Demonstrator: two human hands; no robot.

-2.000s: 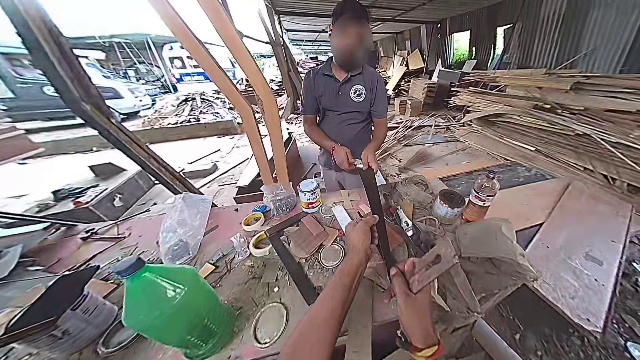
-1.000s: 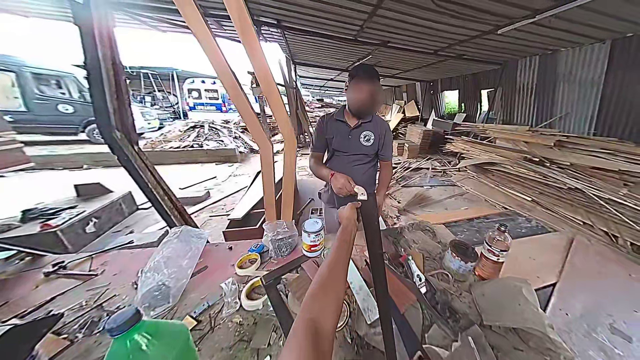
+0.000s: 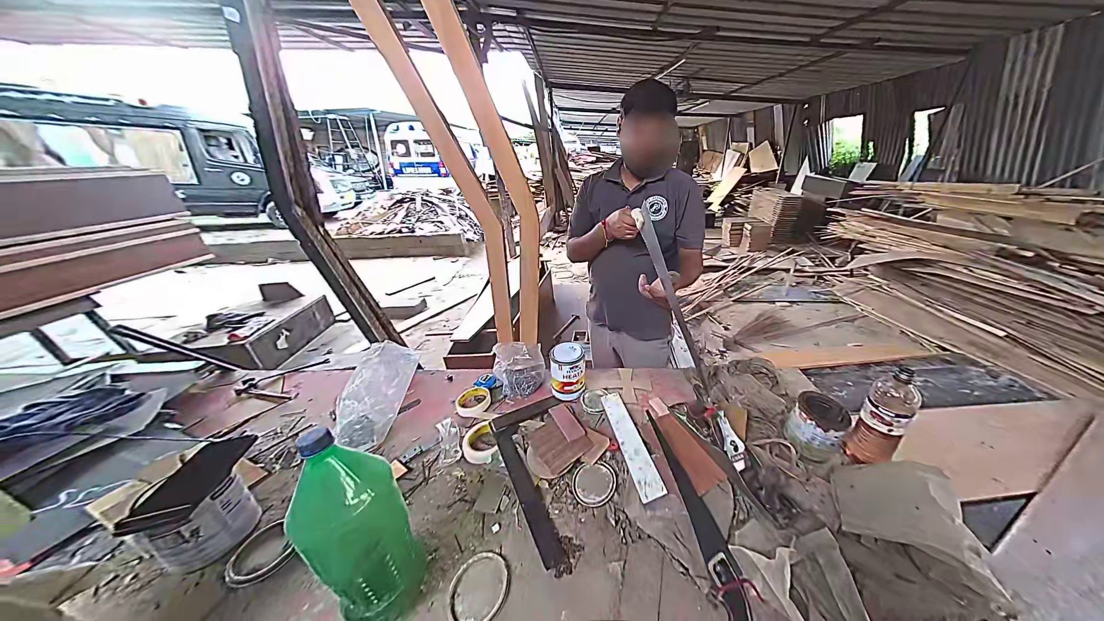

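Note:
Neither of my hands shows in the head view. Across the worktable a co-worker [image 3: 642, 250] grips the upper end of a long dark strip [image 3: 660, 267], which slants down toward the tabletop. Another black strap-like piece [image 3: 699, 526] with a buckle lies on the table at the lower middle. Left of it are a white strip [image 3: 634, 448], brown laminate pieces [image 3: 556, 444], a black angled frame piece [image 3: 533, 500] and rolls of masking tape [image 3: 479, 442]. A labelled can [image 3: 567, 371] stands behind them, beside a clear plastic bag of small dark items [image 3: 519, 371].
A green plastic bottle [image 3: 355, 526] stands at the near left, beside an open bucket [image 3: 203, 517]. An open tin [image 3: 818, 424], a bottle of amber liquid [image 3: 884, 418] and crumpled cloth [image 3: 914, 535] occupy the right. Two bent wooden pieces [image 3: 517, 207] stand upright behind the table.
Both my hands, earlier at the dark strip, have left the view. The co-worker now holds the strip's upper end raised, with the other hand near its middle. The view has tilted upward.

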